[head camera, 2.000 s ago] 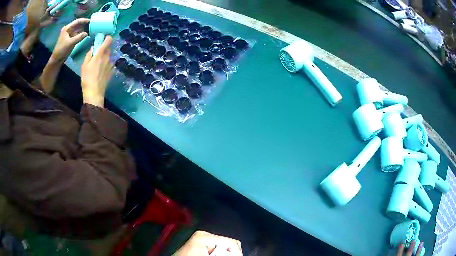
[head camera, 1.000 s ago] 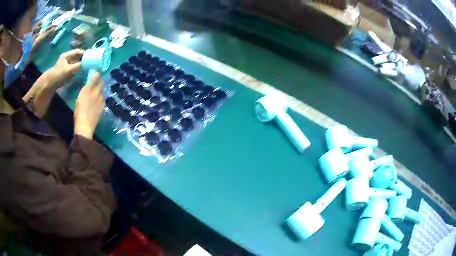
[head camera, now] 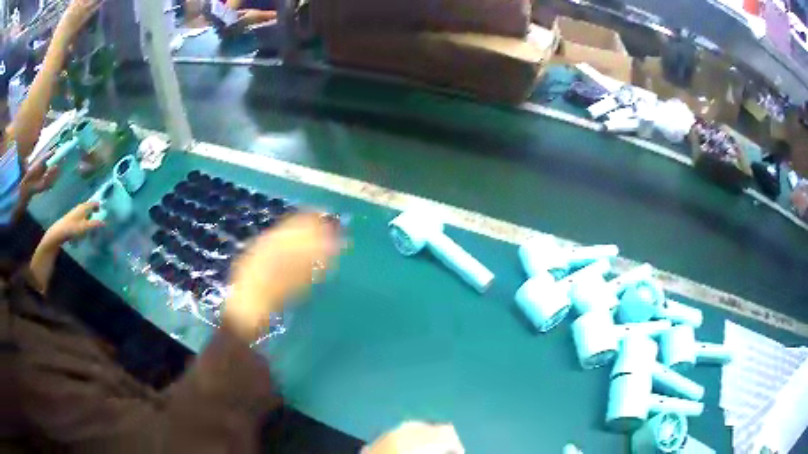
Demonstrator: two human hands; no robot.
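Observation:
Turquoise hair dryer bodies point(head camera: 629, 355) lie in a pile at the right of the green bench. One more turquoise dryer point(head camera: 447, 253) lies alone near the bench's far edge, its round grille facing left. My left hand point(head camera: 415, 440) shows at the bottom edge, cut off and blurred; what it holds is hidden. A small pale turquoise tip point(head camera: 572, 450) shows at the bottom edge, the rest out of view. My right hand is not in view. A white label sheet point(head camera: 760, 381) lies at the right edge beside the pile.
At left, a brown-sleeved worker's blurred hand point(head camera: 288, 257) is over rows of black round caps point(head camera: 190, 213) on clear plastic. Their other hand point(head camera: 75, 223) is at a turquoise part. A darker conveyor point(head camera: 399, 133) runs beyond the bench's pale edge; cartons point(head camera: 443, 53) stand across it.
The view has turned upward and left. The loose dryer nearest me is gone from its place. The neighbour's near hand has moved right over the caps. My right hand has left the view.

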